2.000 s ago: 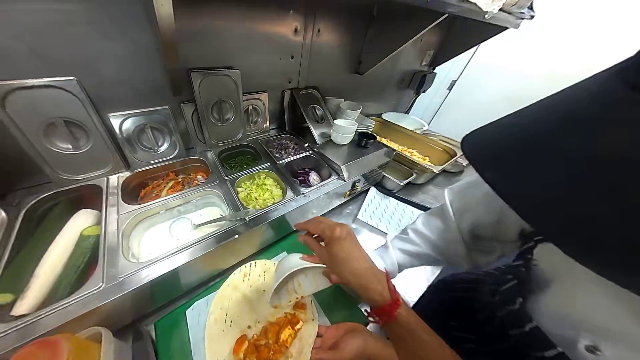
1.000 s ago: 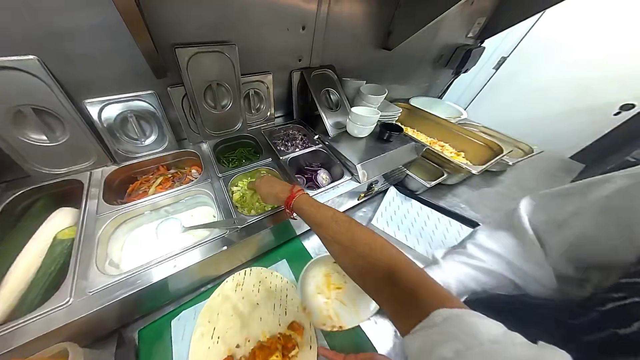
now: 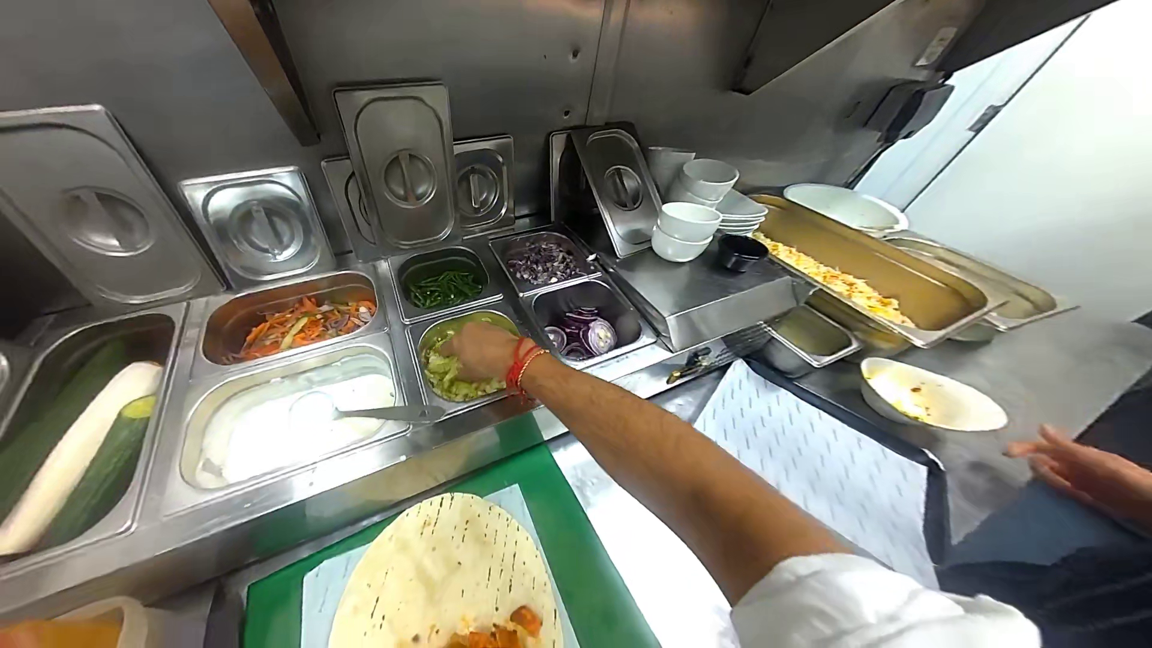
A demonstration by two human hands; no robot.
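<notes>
My left hand [image 3: 486, 349], with a red cord on its wrist, reaches down into a steel pan of shredded lettuce [image 3: 448, 367]; its fingertips are hidden. Below it, a tortilla [image 3: 436, 567] lies on paper on a green cutting board [image 3: 585, 549], with orange-coated chunks [image 3: 499, 634] at the frame's lower edge. At the right, my right hand [image 3: 1066, 463] is empty, its fingers apart. Just left of that hand, an oval white bowl [image 3: 936, 396] with orange smears rests on the steel counter, not touched by it.
Pans of white sauce [image 3: 297, 418] with a spoon, mixed shredded vegetables [image 3: 306, 326], green slices [image 3: 445, 288], chopped red onion [image 3: 543, 263] and onion rings [image 3: 585, 333] surround the lettuce. A paper-lined black tray [image 3: 819, 459] lies right of my left forearm. Stacked white bowls [image 3: 688, 220] and a long food pan [image 3: 864, 261] stand behind.
The white bowl, tipped over the tortilla two seconds ago, now stands on the counter at the right, let go. My left hand has moved from beside the tortilla into the lettuce.
</notes>
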